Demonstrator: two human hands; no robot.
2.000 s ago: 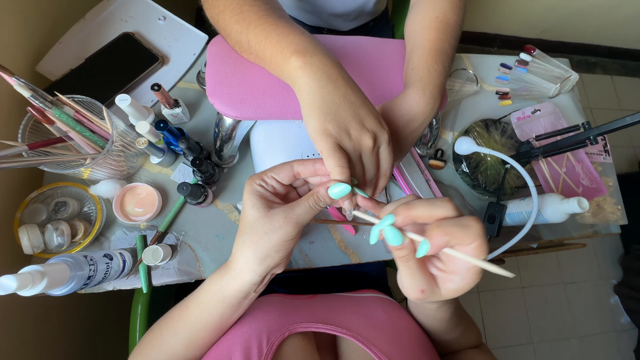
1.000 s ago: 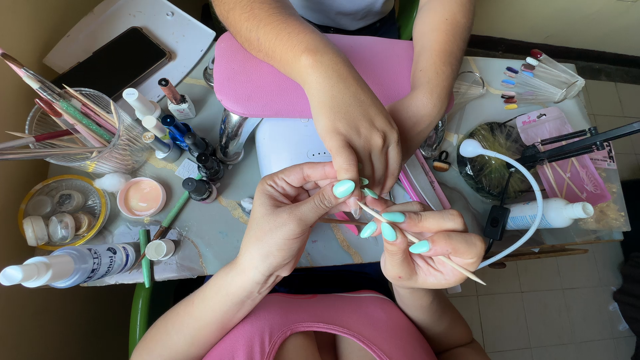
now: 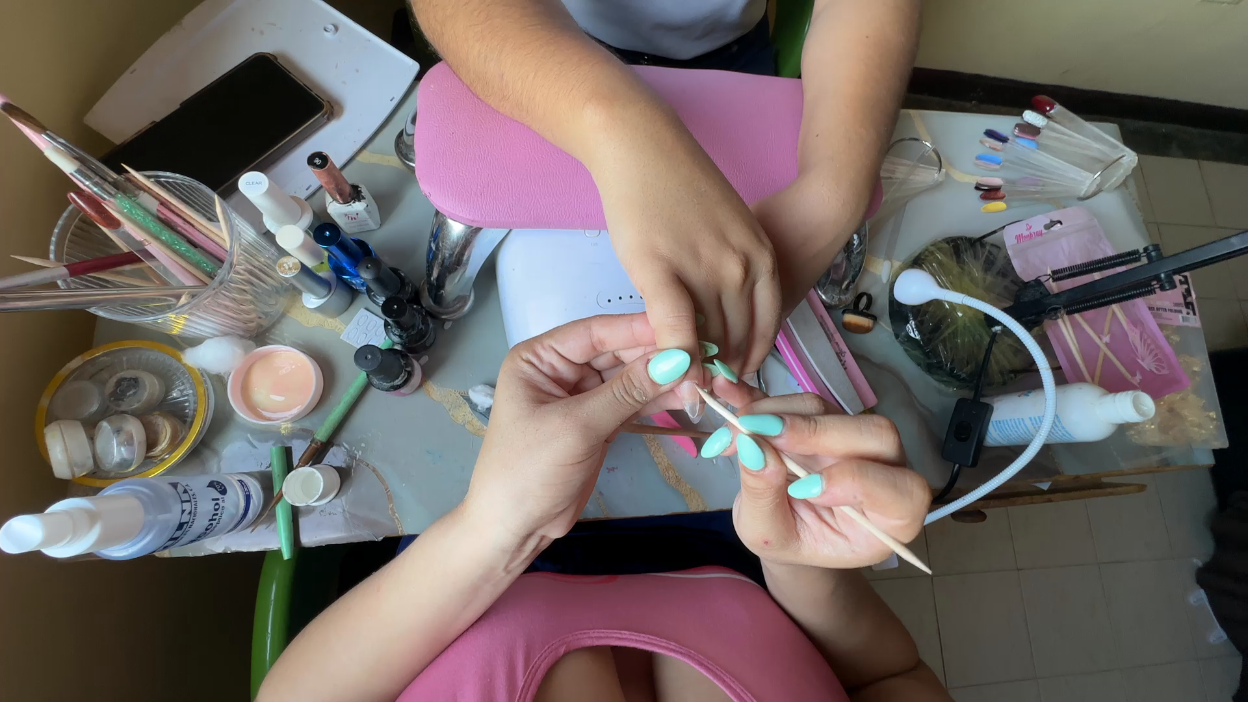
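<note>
My left hand [image 3: 575, 405] grips a finger of the person across the table between thumb and fingers. A wooden cuticle stick [image 3: 809, 473] slants through my right hand [image 3: 829, 478], pinched by its fingers, its upper tip beside a clear-looking nail [image 3: 693, 402] of the held finger. My nails are mint green. The other person's hands [image 3: 682, 244] reach over a pink padded armrest [image 3: 507, 146]; some of their nails look green. Beneath, a white nail lamp [image 3: 546, 283] is partly covered. Nail files [image 3: 829, 356] lie beside the hands, partly hidden.
At left stand a ribbed cup [image 3: 263, 283] of brushes, several polish bottles [image 3: 390, 369], a pink jar [image 3: 276, 383], a yellow-rimmed dish [image 3: 200, 429] and an alcohol bottle [image 3: 205, 507]. At right are a flexible lamp neck [image 3: 1043, 370], a white bottle [image 3: 1063, 417], a pink packet [image 3: 1072, 244] and nail swatches [image 3: 1063, 166].
My right hand has turned somewhat, and the stick now slopes more steeply than two seconds ago. My left hand still holds the other person's finger.
</note>
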